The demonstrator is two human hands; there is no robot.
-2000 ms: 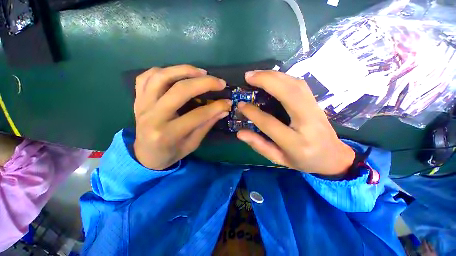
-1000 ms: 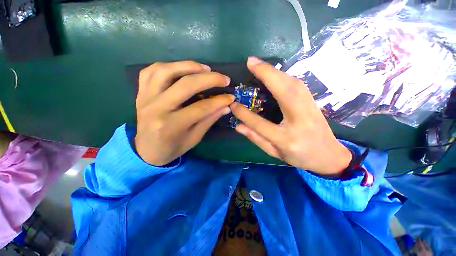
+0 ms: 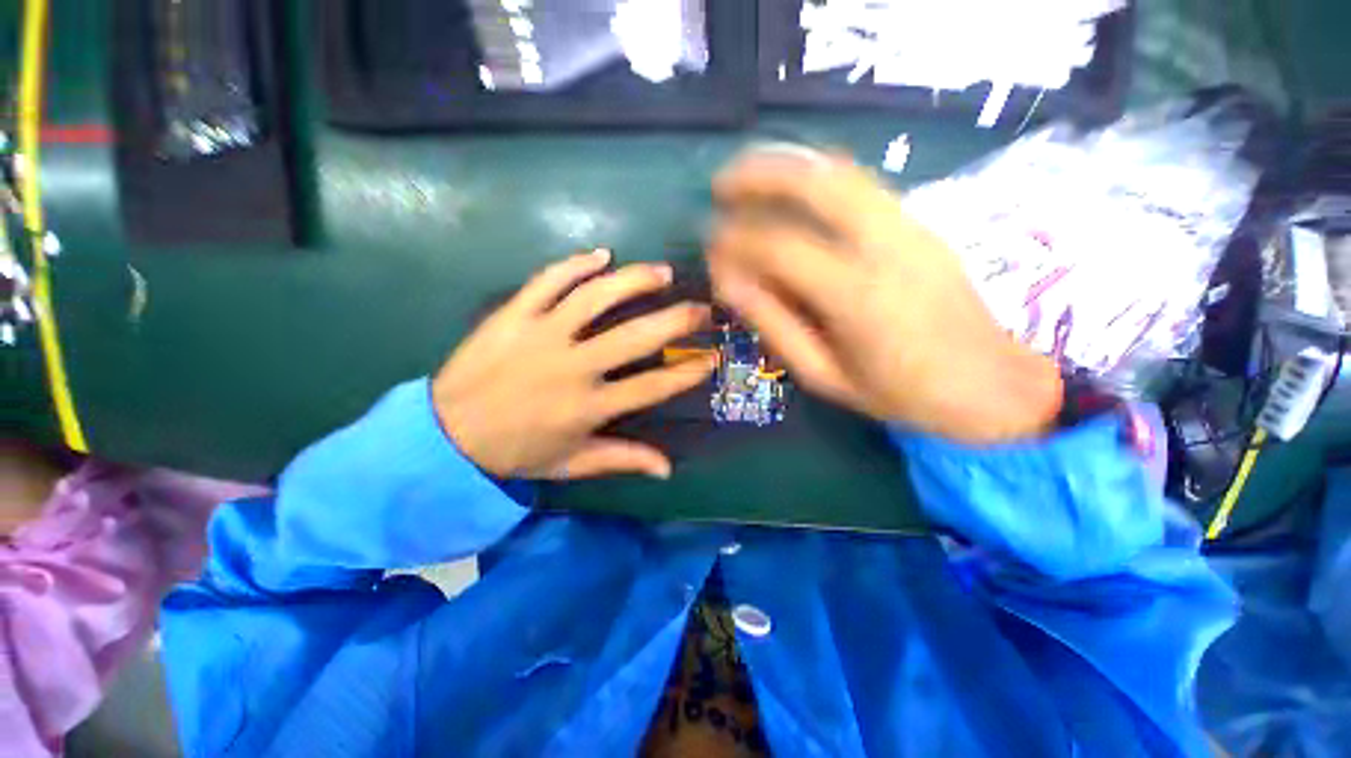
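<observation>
The phone housing lies mostly hidden under my left hand (image 3: 571,370). Its main board (image 3: 748,388), blue with silver parts, shows between my hands, with an orange flex strip (image 3: 686,356) running in from the left. My left hand lies over the housing with fingers spread, two fingertips by the board's left edge and the thumb apart below. My right hand (image 3: 852,282) is above and right of the board, blurred, with its fingers bent; whether it holds anything cannot be told.
Black parts trays (image 3: 548,111) stand at the far side, holding shiny strips and white pieces. A crinkled clear parts bag (image 3: 1111,245) lies right. A black foam holder (image 3: 215,200) stands far left. A black cabled object and a white connector block (image 3: 1298,393) are far right. A pink sleeve (image 3: 119,578) shows at left.
The view has shifted, bringing the parts trays into sight. My right hand has left the board and moved up. My left fingers have spread, and more of the main board shows.
</observation>
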